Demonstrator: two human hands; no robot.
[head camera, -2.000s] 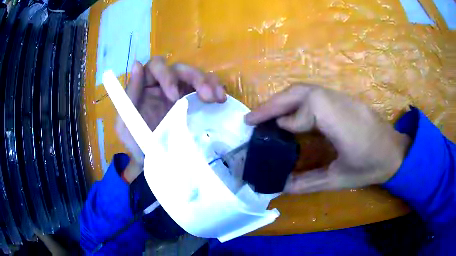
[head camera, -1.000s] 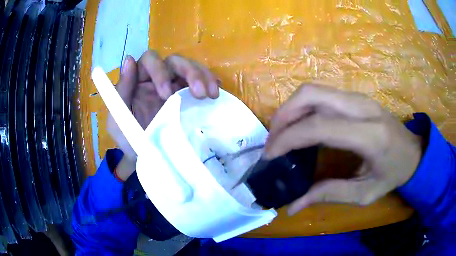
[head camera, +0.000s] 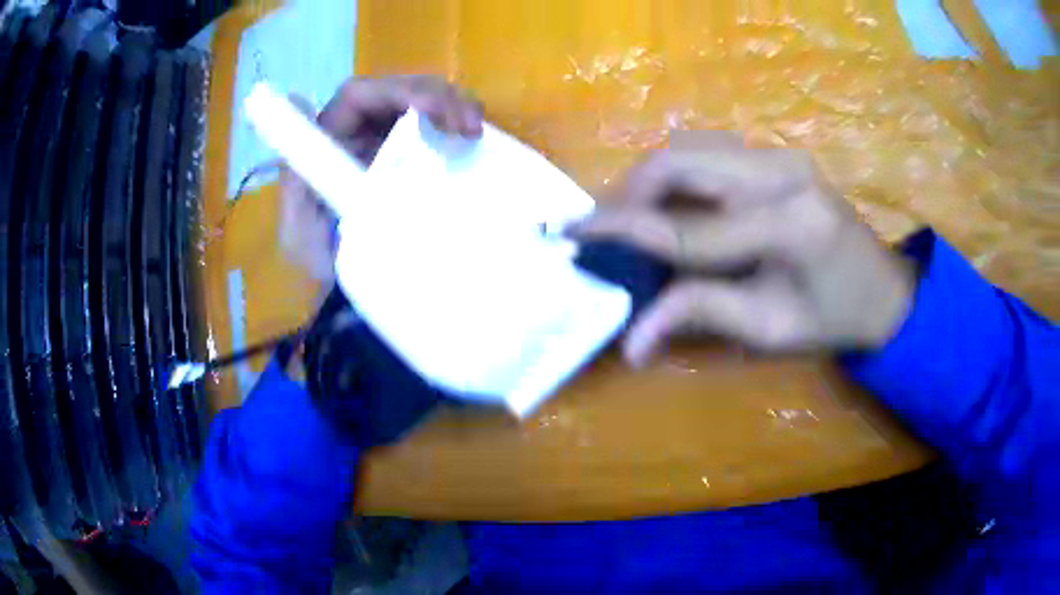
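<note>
A white camera housing (head camera: 465, 256) is held tilted above the bench, overexposed, so its inside cannot be made out. A white antenna (head camera: 305, 149) sticks out of it to the upper left. My left hand (head camera: 395, 110) grips the housing from behind at its upper left, partly hidden by it. My right hand (head camera: 773, 250), blurred, holds a small black module (head camera: 628, 265) at the housing's right opening. A rounded black part (head camera: 370, 374) shows under the housing at lower left. A dark lead with a small white plug (head camera: 186, 374) hangs out to the left.
The orange bench (head camera: 721, 430) is covered in wrinkled film. Pale patches lie at its upper left (head camera: 320, 52) and upper right (head camera: 936, 29). A ribbed stack of dark trays (head camera: 87, 267) stands along the left. A thin wire lies near the upper-left patch.
The housing has moved up and tilted so that its opening shows less. My right hand has moved up and left with the black module. The white-plugged lead now shows at the left.
</note>
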